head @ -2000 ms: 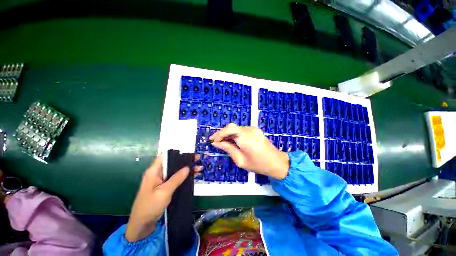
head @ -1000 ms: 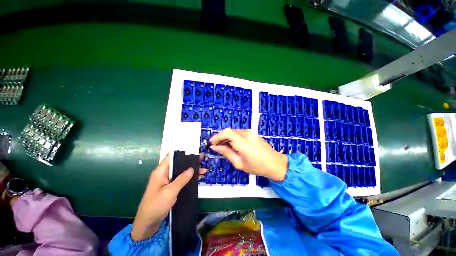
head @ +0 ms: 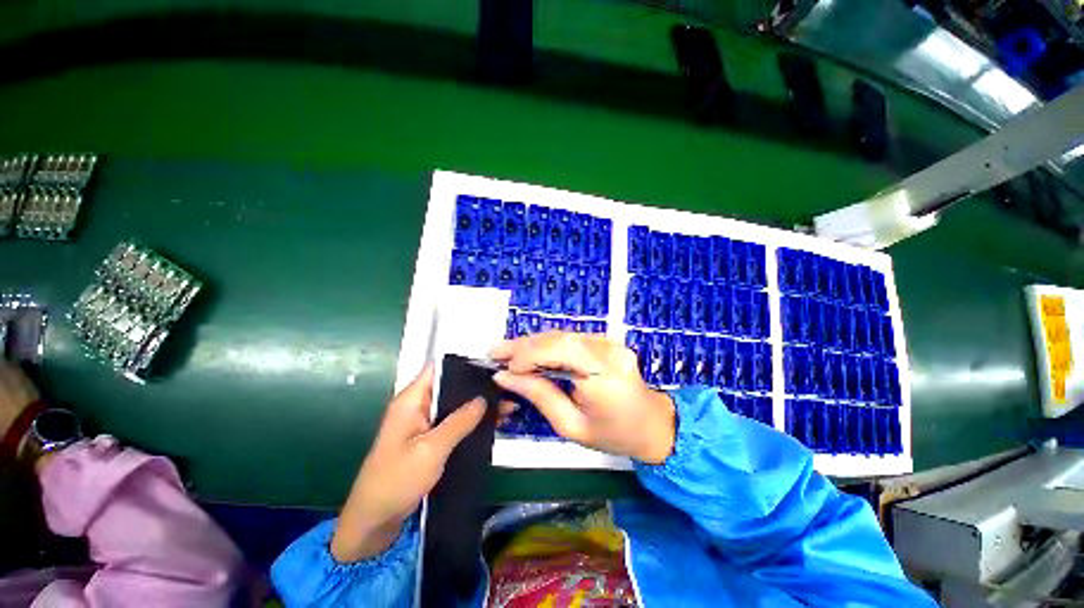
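Note:
My left hand point(head: 410, 457) holds the black adhesive pad strip point(head: 458, 499) upright, thumb across its front. The white release liner point(head: 473, 321) shows bare above the black part and covers some blue parts. My right hand point(head: 594, 390) is at the strip's top right corner, fingertips pinched around thin tweezers point(head: 559, 373) whose tip meets the black edge. Whether a pad is in the tip cannot be told. The blue parts point(head: 695, 303) lie in tight rows in the white tray point(head: 618, 328); my right hand hides some of the lower left ones.
Silvery-green circuit boards point(head: 133, 309) lie at the left. Another person's pink sleeve point(head: 137, 523) and watch are at the lower left. Dark items point(head: 701, 71) lie on the green belt behind. A pale metal arm point(head: 987, 154) and a small tray with orange-yellow parts point(head: 1056, 344) are at the right.
My right hand has moved from over the blue parts to the top edge of the black strip. The tray and boards appear shifted slightly right in the view.

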